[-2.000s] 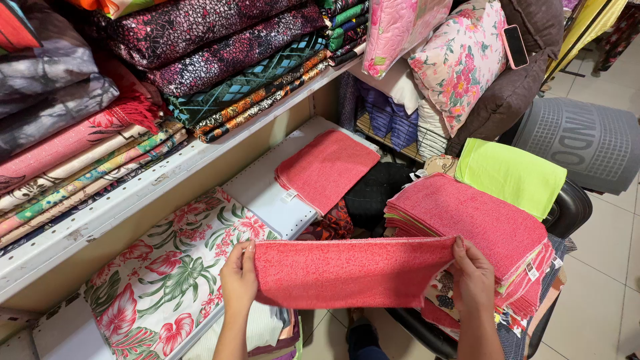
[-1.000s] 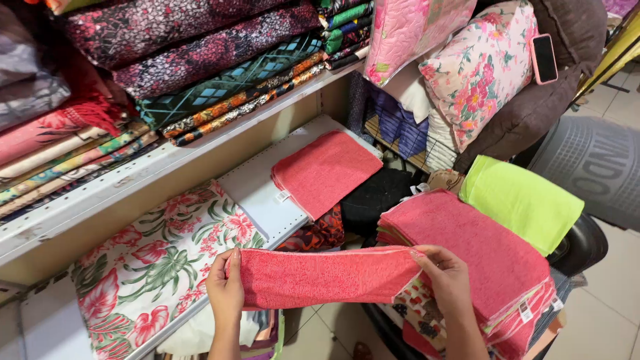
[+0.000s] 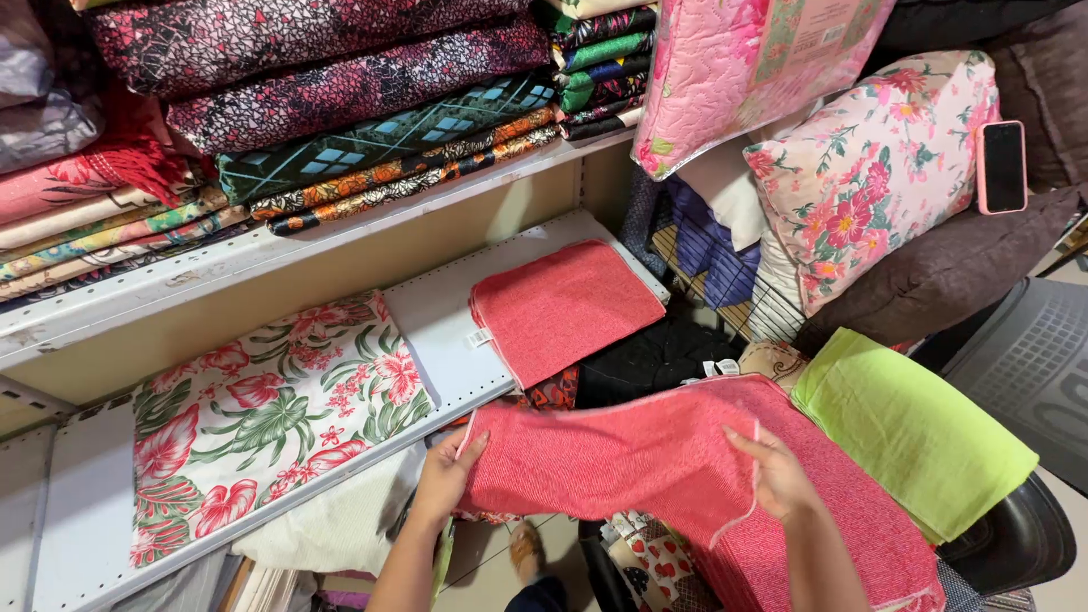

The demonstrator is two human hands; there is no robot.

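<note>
A red cloth with a pale stitched edge is stretched between my two hands. My left hand pinches its left end, near the front edge of the lower shelf. The right end is gripped by my right hand, above a stack of similar red cloths. On the lower shelf lies a folded red cloth with a white tag. Left of it, also on that shelf, is a folded white fabric with red flowers and green leaves.
Folded patterned fabrics fill the upper metal shelf. A lime green cloth lies beside the red stack. Behind are a floral cushion, a phone in a pink case and a grey plastic basket.
The held cloth was stretched taut as a folded band; now its right part hangs lower and looks more opened out. Both hands still hold its ends.
</note>
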